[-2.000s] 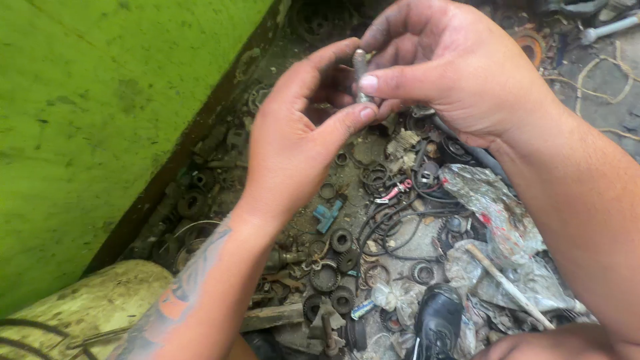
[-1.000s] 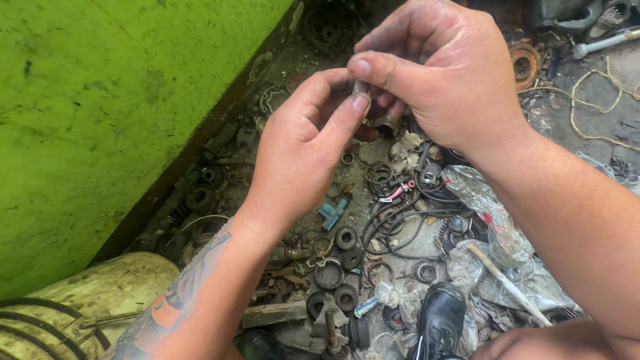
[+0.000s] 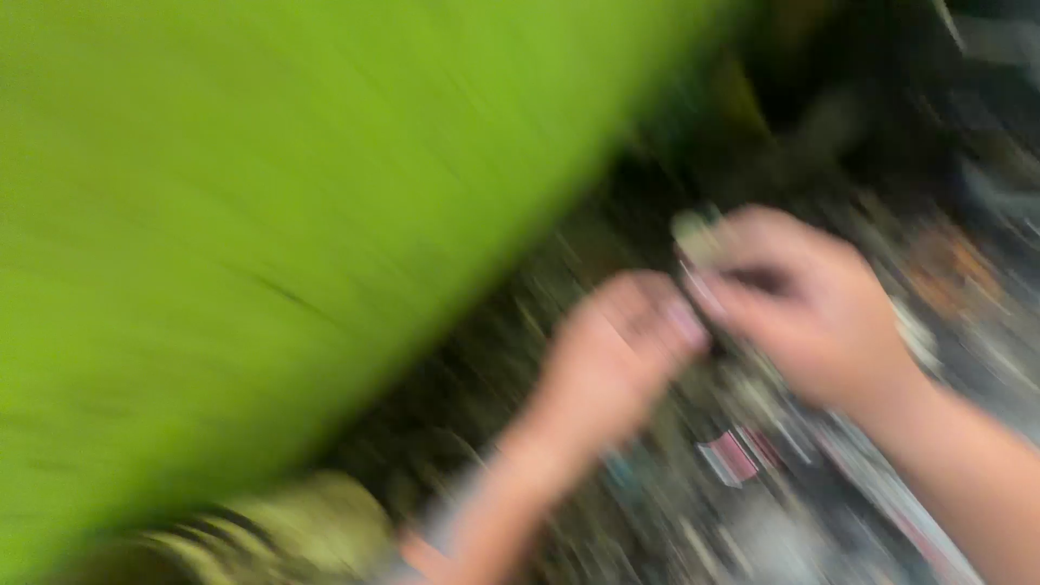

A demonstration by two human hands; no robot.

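Motion blur covers the whole head view. My left hand (image 3: 621, 349) is right of centre with its fingers curled in; whether anything is in it cannot be made out. Just to its upper right is my right hand (image 3: 796, 301), thumb and fingers drawn together near a small pale yellowish blur (image 3: 697, 236) at the fingertips. That blur is too smeared to name or to tell as held. A narrow gap parts the two hands. Both are above the littered ground.
A green painted panel (image 3: 284, 203) fills the left side. At the lower left lies a yellowish rounded object (image 3: 325, 520) with dark curved lines beside it. Blurred scrap, a pink-and-white piece (image 3: 731, 457) and an orange-brown part (image 3: 946, 268) lie on the ground at the right.
The hands have moved apart; before, their fingertips met around a small metal piece. The view has swung strongly, and the green panel now fills more of it.
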